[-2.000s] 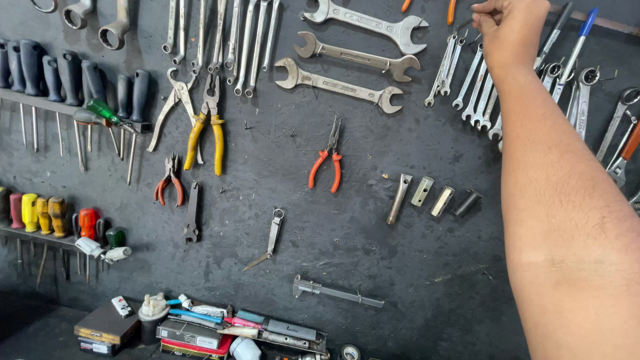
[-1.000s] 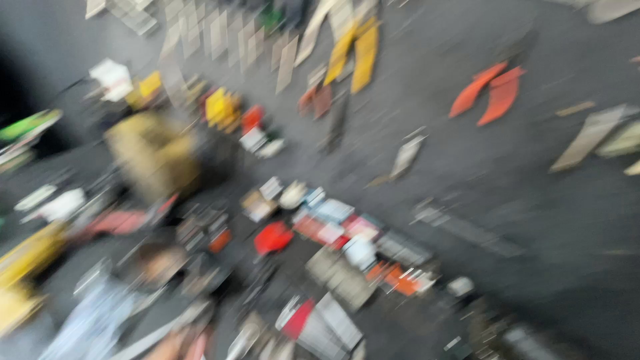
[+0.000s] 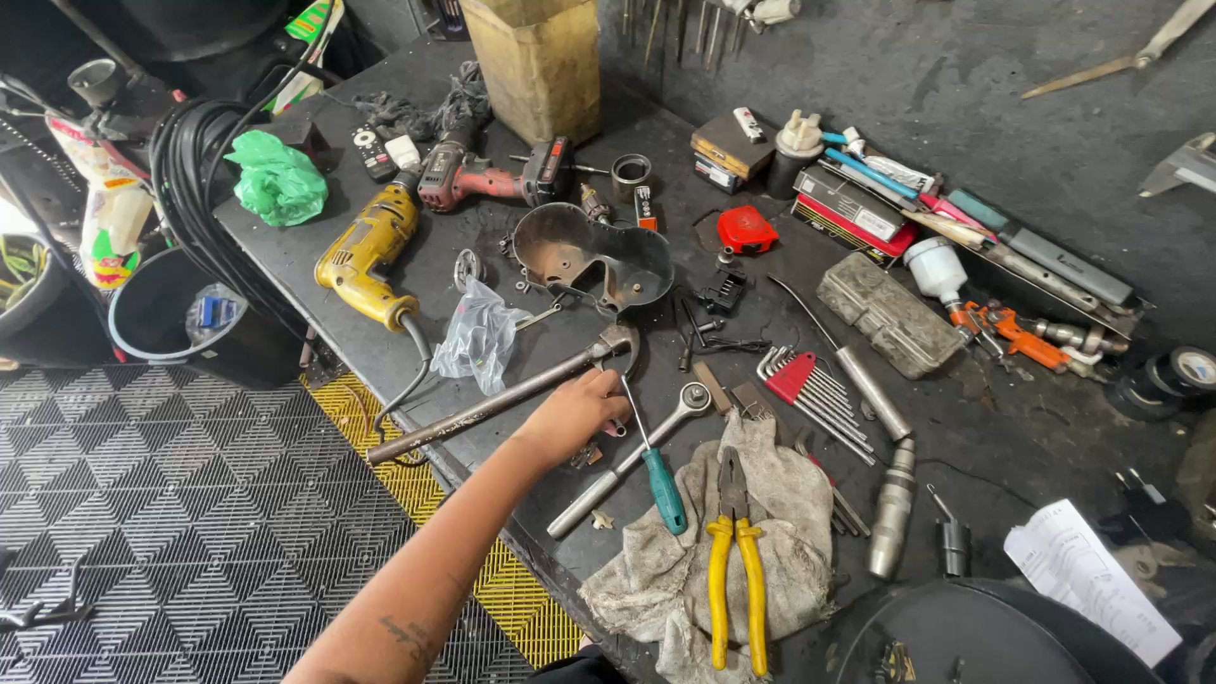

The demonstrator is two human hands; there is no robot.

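My left hand (image 3: 579, 413) reaches over the workbench with curled fingers, just below the head of a claw hammer (image 3: 494, 404). Its fingertips are near the shaft tip of a green-handled screwdriver (image 3: 664, 489); whether they grip anything is hidden. A ratchet wrench (image 3: 622, 465) lies diagonally right of the hand. Yellow-handled combination pliers (image 3: 736, 570) rest on a grey rag (image 3: 655, 570). A clear plastic bag (image 3: 478, 337) lies beyond the hammer, near a black metal twin-round housing (image 3: 589, 261). Hex keys in a red holder (image 3: 793, 378) lie further right. My right hand is out of view.
A yellow drill (image 3: 370, 252) and a red cordless tool (image 3: 480, 180) lie at the back left. Right of centre are a red tape measure (image 3: 746, 231), a dirty grey case (image 3: 888, 313) and a spray gun (image 3: 1021, 337). A bucket (image 3: 204, 323) stands beside the bench.
The view has swung from the wall of tools down to the workbench. The arm raised at the wall's right side is gone from view; my left hand now shows among the bench tools.
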